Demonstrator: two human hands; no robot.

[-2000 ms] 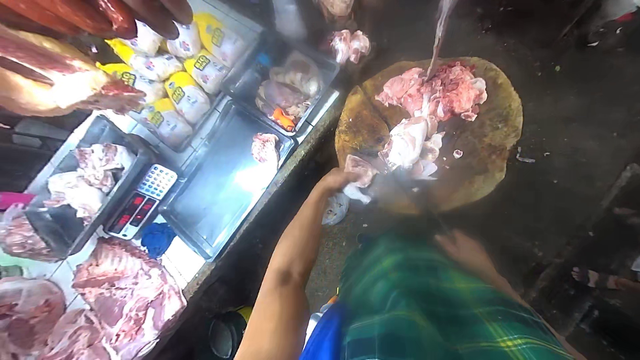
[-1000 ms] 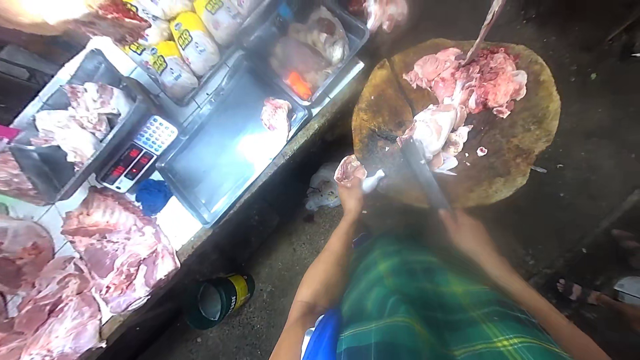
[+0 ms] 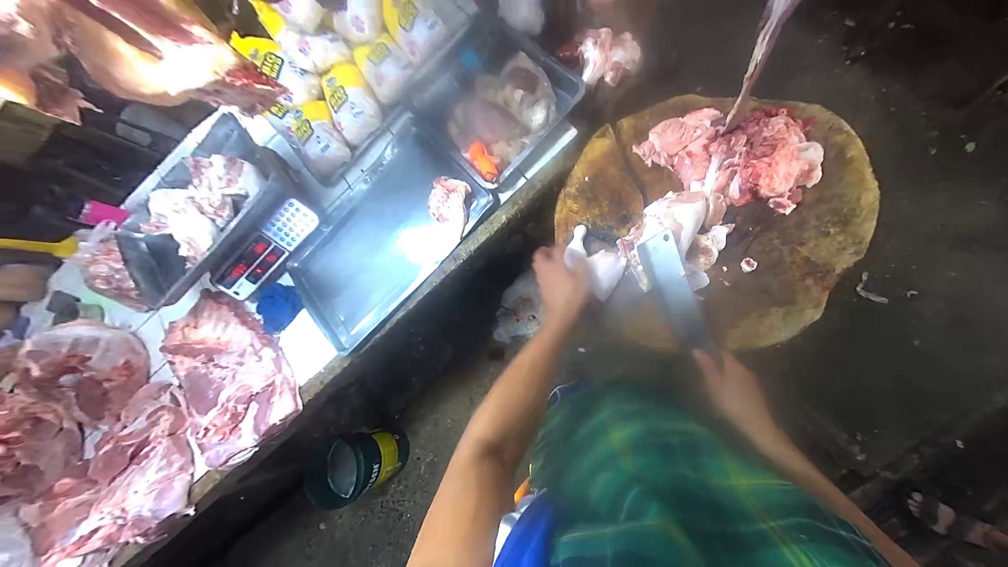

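My left hand (image 3: pixel 561 285) is at the left rim of the round wooden chopping block (image 3: pixel 776 295), closed on a pale piece of raw meat with a bone end (image 3: pixel 605 272). My right hand (image 3: pixel 720 382), near the block's lower edge, grips a cleaver (image 3: pixel 669 279). The blade lies over the block, its tip end against a pale cut of raw meat (image 3: pixel 677 216). Behind that cut rests a heap of red and pink raw meat (image 3: pixel 748 157). A small bit of meat with bone (image 3: pixel 749 264) lies to the right of the blade.
At left, a tiled counter holds a metal tray (image 3: pixel 362 236) with one meat piece, a digital scale (image 3: pixel 264 248) with a loaded bin, a tub of meat (image 3: pixel 512 118), packaged poultry (image 3: pixel 350 98) and large meat slabs (image 3: pixel 228 378). A dark green can (image 3: pixel 358 466) lies on the floor.
Since one second ago, my left hand and its meat piece have moved up against the block's left side, nearer the pale cut. The cleaver stays in my right hand. The view has shifted.
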